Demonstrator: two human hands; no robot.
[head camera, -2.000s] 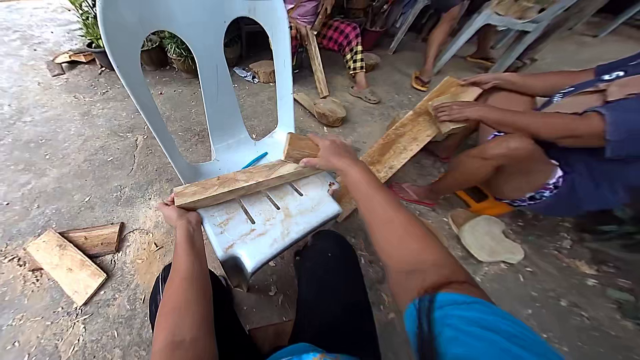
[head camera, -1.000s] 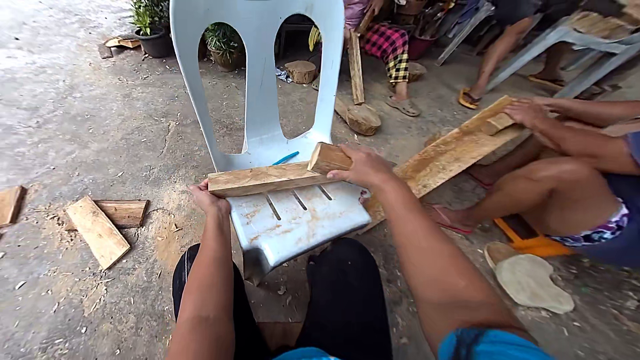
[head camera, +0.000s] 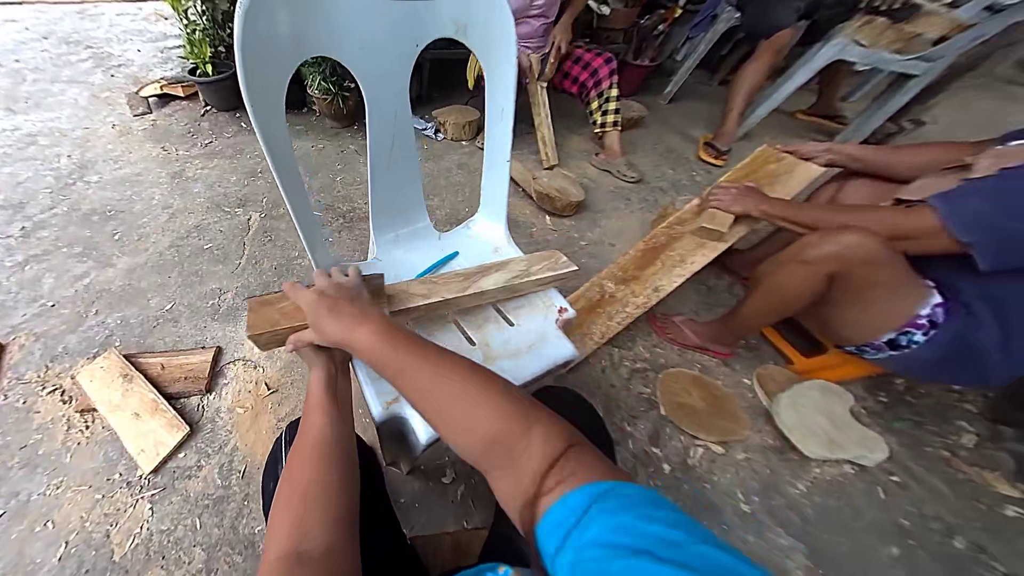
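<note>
A long wooden block (head camera: 480, 282) lies across the seat of a light-blue plastic chair (head camera: 488, 352), its left end past the seat's edge. My right hand (head camera: 340, 308) rests over its left part, on a short dark-sided wooden piece (head camera: 374, 290) that sits against the long block. My left hand (head camera: 324, 360) is under the block's left part, mostly hidden behind my right hand; its fingers seem to support the wood from below. A blue pen-like object (head camera: 438, 265) lies on the seat behind the block.
Two wooden boards (head camera: 134, 408) lie on the ground at left. At right a seated person works a small block (head camera: 714, 222) on a long plank (head camera: 640, 264). Flat wooden pieces (head camera: 704, 404) and a pale cut-out shape (head camera: 828, 422) lie nearby. Other people and chairs are behind.
My right hand, with the short wooden piece, has moved left along the long block from its right end to its left part. The view has shifted somewhat left.
</note>
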